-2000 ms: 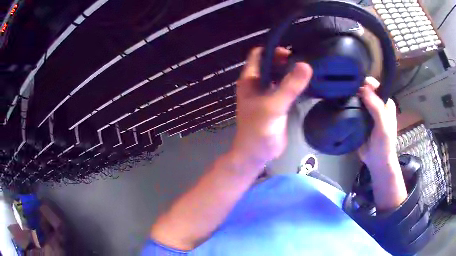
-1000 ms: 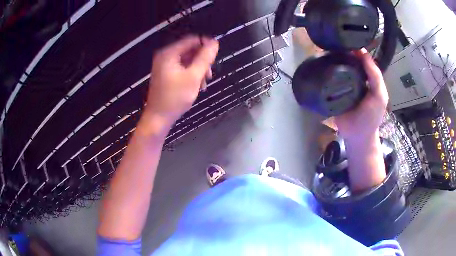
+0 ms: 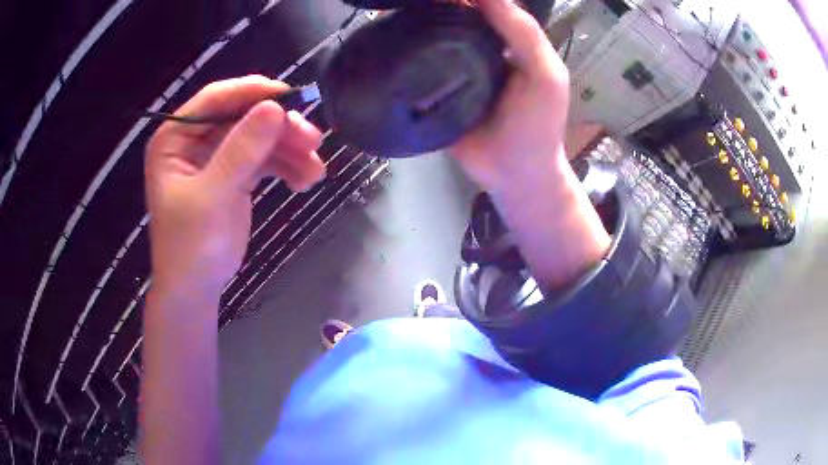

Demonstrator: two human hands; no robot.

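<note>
My left hand (image 3: 231, 154) holds a thin black charging cable (image 3: 195, 118) between thumb and fingers. The cable's light-tipped plug (image 3: 310, 93) points right, close to the edge of an ear cup (image 3: 413, 82); it appears not inserted. My right hand (image 3: 527, 100) grips the black headphones from the right side. Their upper part is cut off by the top edge. The cup's flat outer face with a dark slot-like mark faces me. Several more black headphones (image 3: 590, 318) hang stacked around my right forearm.
The dark rack with pale strip edges (image 3: 100, 186) fills the left side. A pale cabinet (image 3: 635, 68) stands at upper right, beside a panel with yellow and red knobs (image 3: 749, 173). Rows of small whitish pieces (image 3: 667, 204) lie below the cabinet. Grey floor (image 3: 386, 250) and my shoes show below.
My left hand first let go of the headphones, moved to the rack side, and now holds a cable plug beside the cup. My right hand has moved left with the headphones.
</note>
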